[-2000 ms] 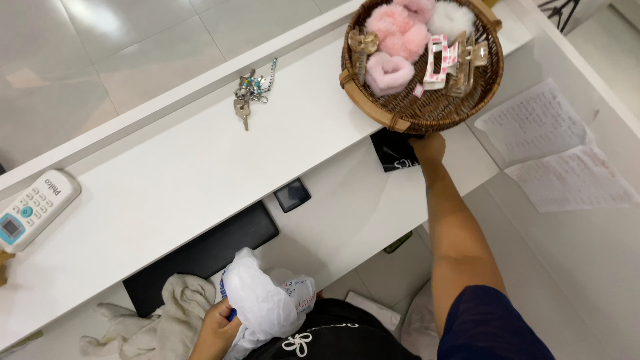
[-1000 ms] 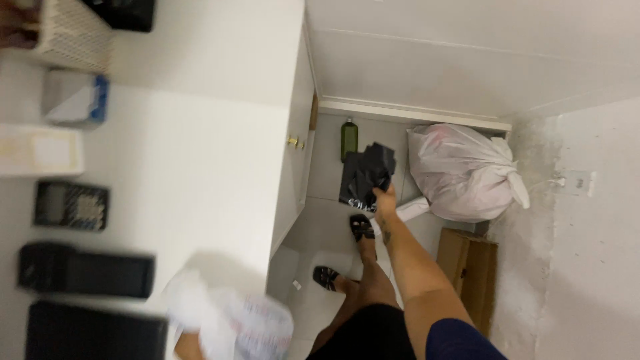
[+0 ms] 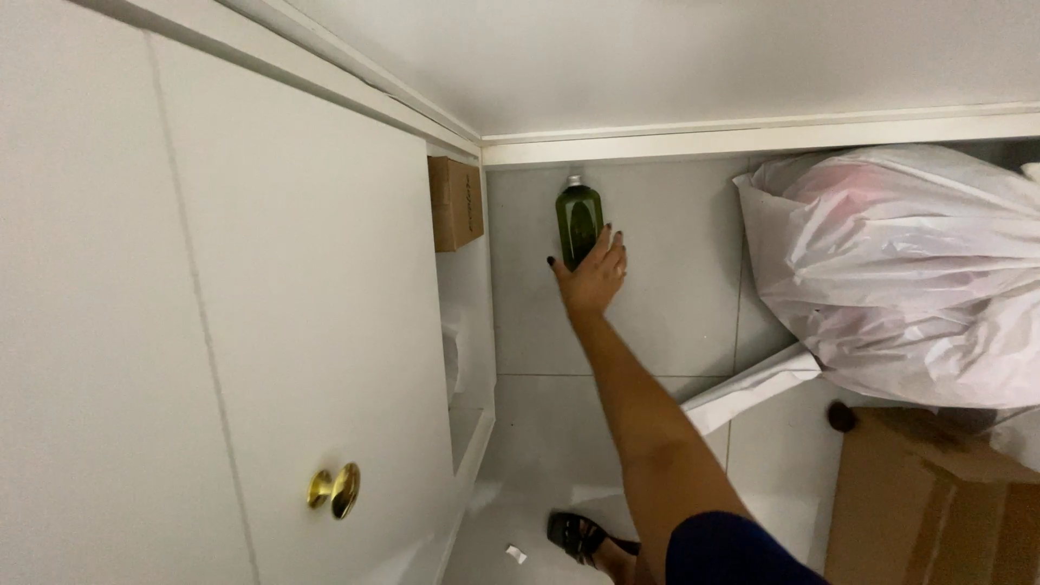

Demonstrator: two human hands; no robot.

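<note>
A green bottle with a silver cap (image 3: 578,218) is on the tiled floor near the base of the wall. My right hand (image 3: 593,276) is over the bottle's lower end, fingers spread apart and thumb on the left side; whether it touches the bottle is hard to tell. My left hand is out of the frame.
On the left is a white cabinet door with a brass knob (image 3: 344,491); a cardboard box (image 3: 457,203) sits inside the cabinet. A full white plastic bag (image 3: 902,276), a rolled white sheet (image 3: 751,390) and a larger cardboard box (image 3: 926,496) lie on the right. My sandalled foot (image 3: 575,536) is below.
The black bag my right hand held one second ago is no longer in it, and the hand is now at the green bottle. My left hand and its white plastic bag have left the view, which has moved down.
</note>
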